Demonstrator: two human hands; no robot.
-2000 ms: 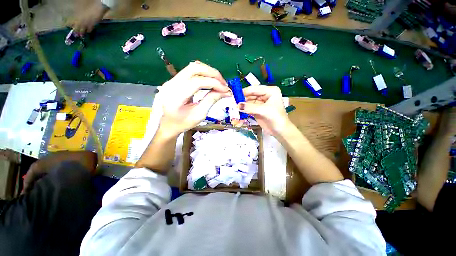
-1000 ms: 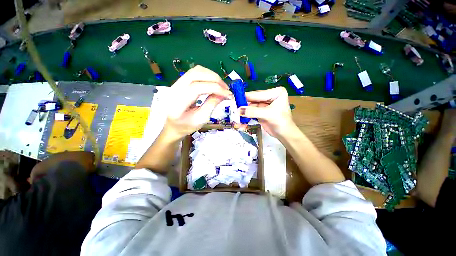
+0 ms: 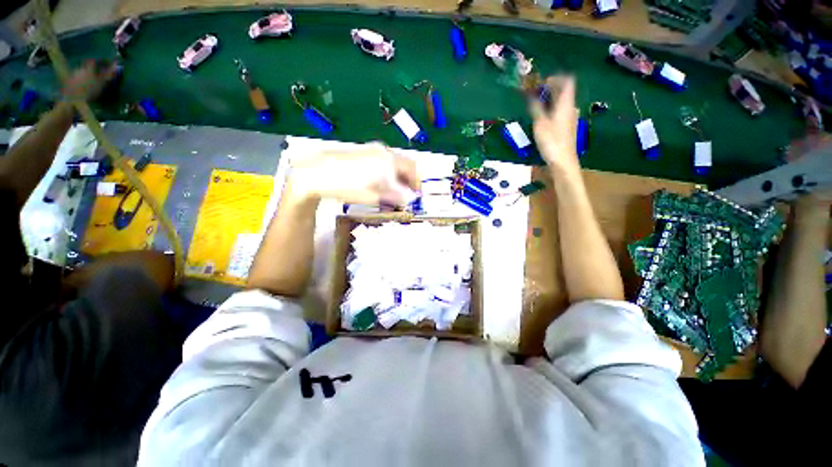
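My left hand (image 3: 379,178) is blurred just beyond the pad box (image 3: 340,274); a whitish piece shows at its fingertips, perhaps a white pad (image 3: 399,193). The box is full of white pads, with a green piece in its near left corner. My right hand (image 3: 555,114) is stretched out over the green belt and blurred; a dark thing shows at its fingertips, and whether it holds it I cannot tell. Blue battery cells (image 3: 474,195) with wires and small green boards lie on the white sheet (image 3: 504,274) between my hands.
The green belt (image 3: 347,77) carries pink car-shaped parts (image 3: 372,43) and blue cells, some with white patches. PCB panels (image 3: 707,274) are heaped at the right. Yellow sheets (image 3: 230,223) lie on the grey board at left, behind a hanging hose (image 3: 109,164). Other people's arms show at both sides.
My hands have parted. My right hand has moved away to the belt, my left hand has lowered slightly, and the blue cell they held has left between them. Belt items have shifted left.
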